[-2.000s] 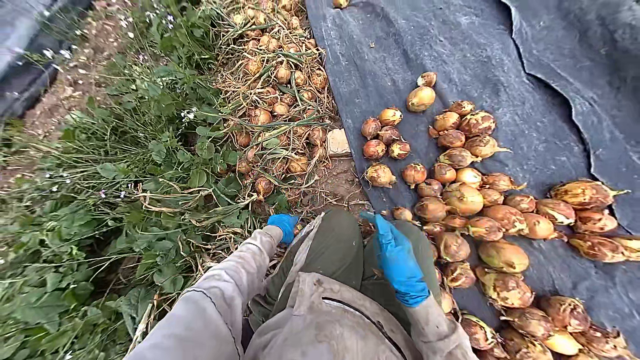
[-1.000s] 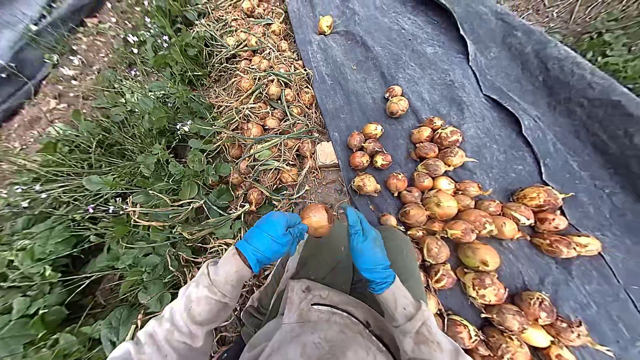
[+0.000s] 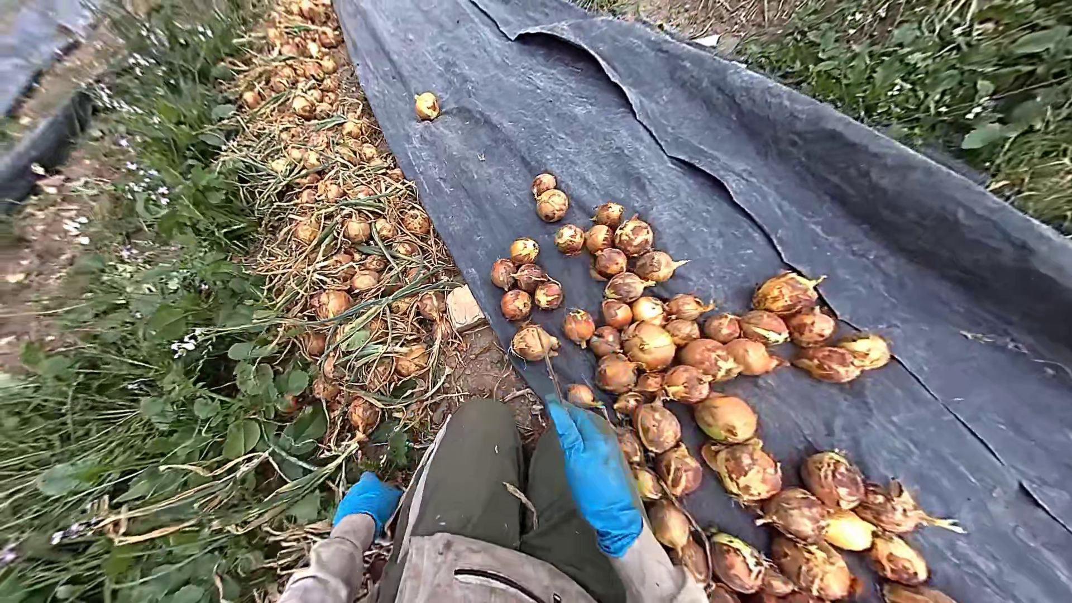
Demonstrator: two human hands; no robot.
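Observation:
My left hand, in a blue glove, is low beside my left knee, at the edge of the weeds and dry stalks; its fingers are hidden. My right hand, also blue-gloved, is above my right thigh with its fingers pointing forward. A thin pointed thing, blade or dry stem, shows at its fingertips; whether they grip it is unclear. Just beyond lies a brown onion on dark ground fabric. Many trimmed onions spread to the right. Onions with long dry tops lie in a row on the left.
A pale block sits at the fabric's near edge. One onion lies apart, farther up the fabric. Green weeds border the row at left, and more plants grow beyond the raised fabric fold at upper right.
A second ago both hands were together in front of me, the left with an onion. Now they are apart, the left lowered beside my knee. The view has shifted toward the fabric.

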